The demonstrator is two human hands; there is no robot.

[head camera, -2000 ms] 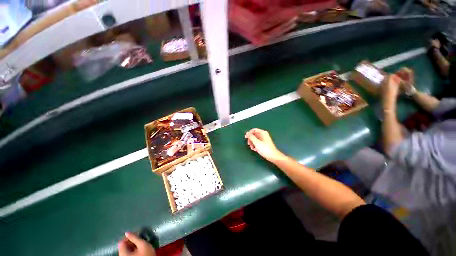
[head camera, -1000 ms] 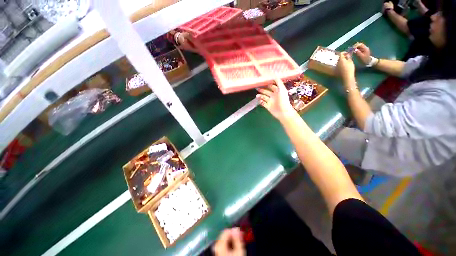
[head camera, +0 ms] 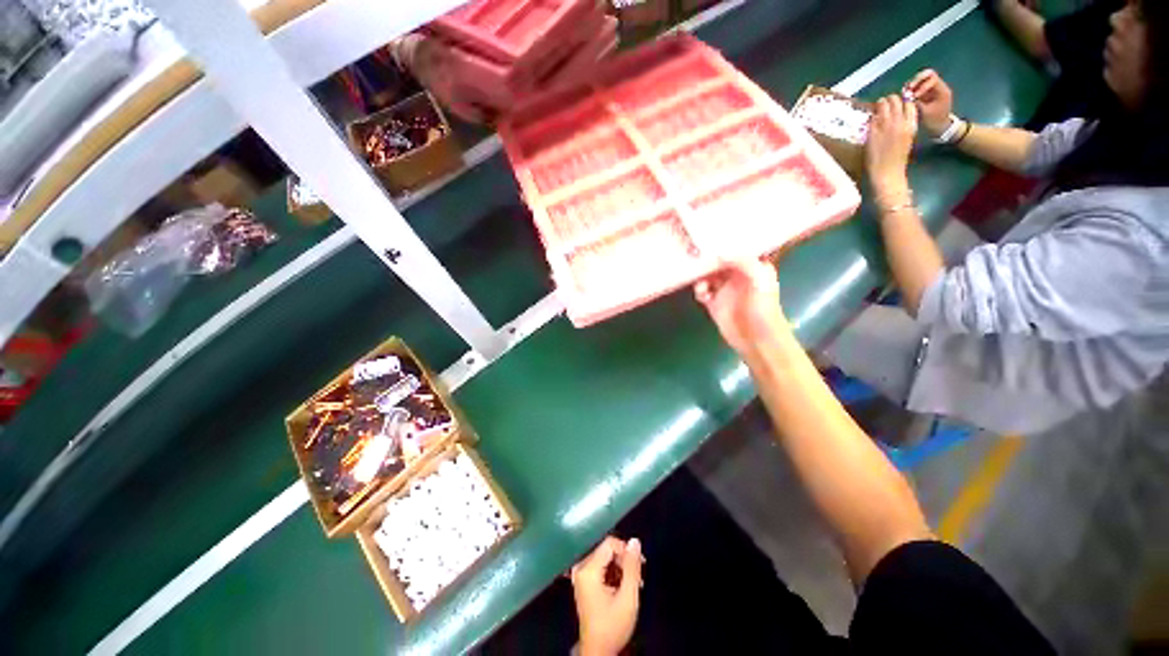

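My right hand [head camera: 746, 308] grips the near edge of a pink compartment tray [head camera: 667, 173], which is held tilted above the green bench. The tray has two rows of recessed pockets. My left hand [head camera: 606, 592] is low at the bench's front edge, its fingers curled; I cannot tell whether anything is in it. The metal-parts box [head camera: 372, 436] holds mixed copper, dark and silver pieces. The white-parts box [head camera: 439, 528] touches its near side and is full of small white parts.
More pink trays [head camera: 519, 45] are stacked beyond the held one. A white post [head camera: 333, 180] rises from the green bench [head camera: 577, 423]. A person in grey [head camera: 1026, 308] works at the right beside a box of white parts [head camera: 833, 122]. A clear plastic bag [head camera: 148, 276] lies far left.
My right hand has taken hold of a pink tray and brought it nearer, away from the other trays. My left hand has moved right along the bench's front edge in the view.
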